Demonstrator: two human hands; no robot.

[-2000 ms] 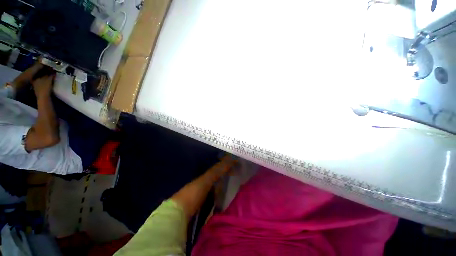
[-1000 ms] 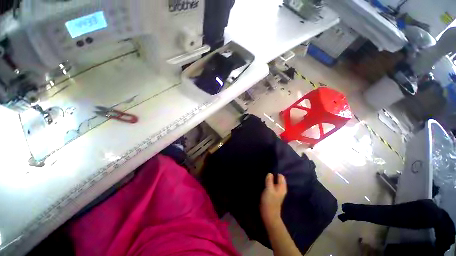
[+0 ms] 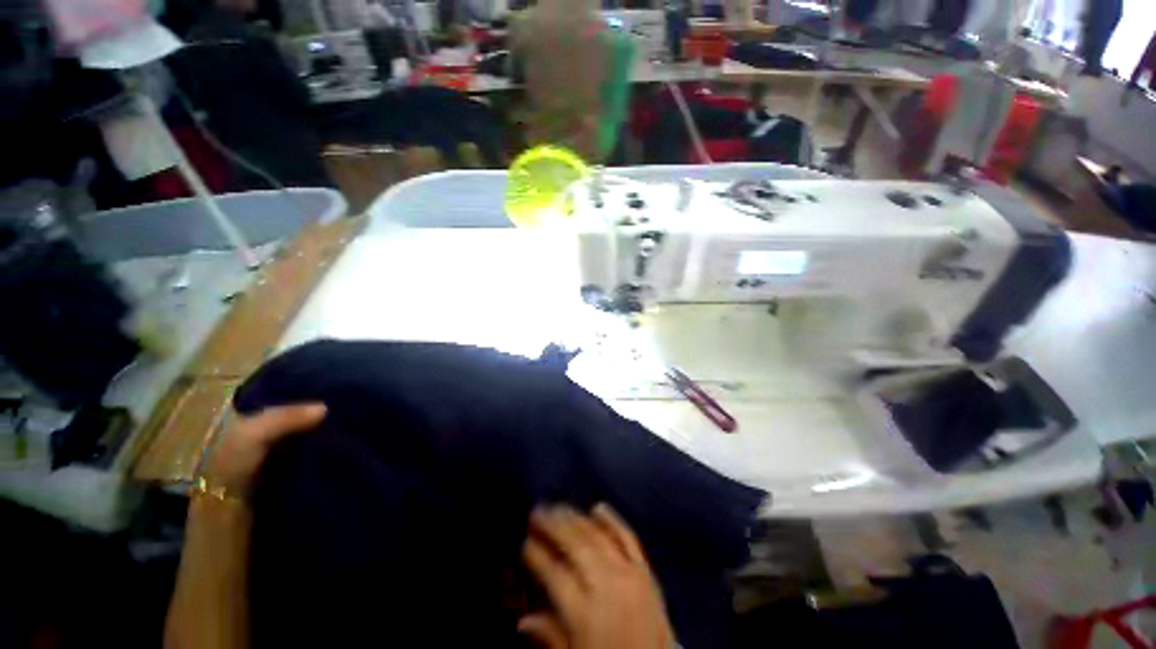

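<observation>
A large dark garment piece (image 3: 431, 444) lies over the front of the white sewing table and hangs down over its edge. My left hand (image 3: 260, 444) holds its left side, thumb on top and fingers hidden under the cloth. My right hand (image 3: 590, 571) lies on the cloth at the lower middle, fingers spread and slightly blurred. The sewing machine (image 3: 837, 254) with a small lit screen stands behind and to the right. The cloth's upper edge comes close to the presser foot area (image 3: 617, 332), which is lost in glare. Red-handled snips (image 3: 701, 399) lie right of it.
A tray (image 3: 1071, 446) with dark contents sits at the table's right end. A brown cardboard strip (image 3: 273, 304) runs along the left edge. A yellow-green fan (image 3: 545, 186) and a pale blue tub (image 3: 444, 200) are behind. A dark pile (image 3: 913, 615) and red stool (image 3: 1109, 630) show lower right.
The view has swung from the dark pile at the right back to the table. A dark piece now lies on the table with both hands at it; one second ago one hand was on the pile.
</observation>
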